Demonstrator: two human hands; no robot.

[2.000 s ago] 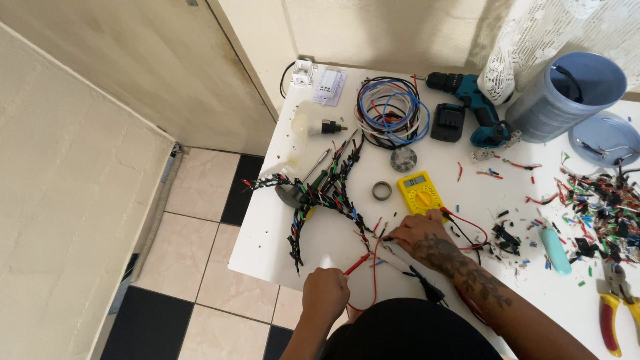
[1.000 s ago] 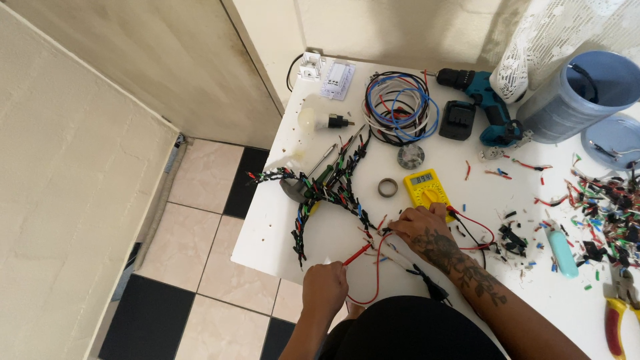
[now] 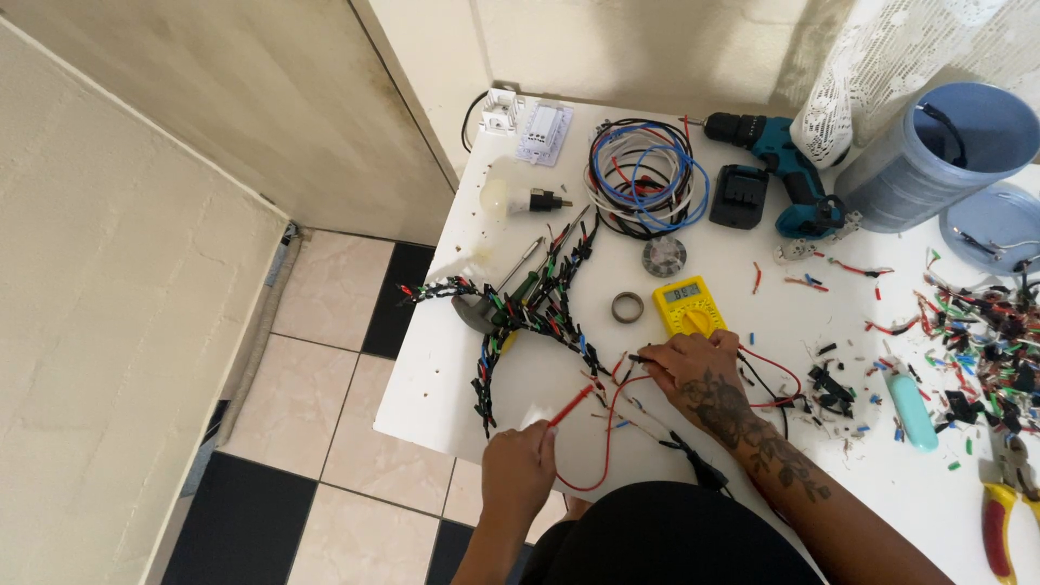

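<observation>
My left hand (image 3: 518, 467) holds the red multimeter probe (image 3: 571, 405), its tip at the stripped wire ends at the lower end of a branching bundle of short taped wires (image 3: 520, 313). My right hand (image 3: 691, 370) grips a black probe (image 3: 640, 358) between thumb and fingers, pointing left toward the same wire ends. Just above that hand lies a yellow digital multimeter (image 3: 689, 307) with its display lit by digits. The red test lead (image 3: 609, 443) loops between the hands. A black plug (image 3: 705, 471) with bare-ended wires lies below my right hand.
A wire coil (image 3: 646, 175), cordless drill (image 3: 784, 158), battery (image 3: 738, 197), light bulb (image 3: 508, 199) and blue container (image 3: 886, 171) stand toward the back. Tape rolls (image 3: 627, 307) lie mid-table. Wire scraps (image 3: 987, 333), a turquoise case (image 3: 912, 412) and pliers (image 3: 999, 520) are at right.
The multimeter's displayed digits differ from a second ago. Both hands stay near the same wire ends, with only small shifts.
</observation>
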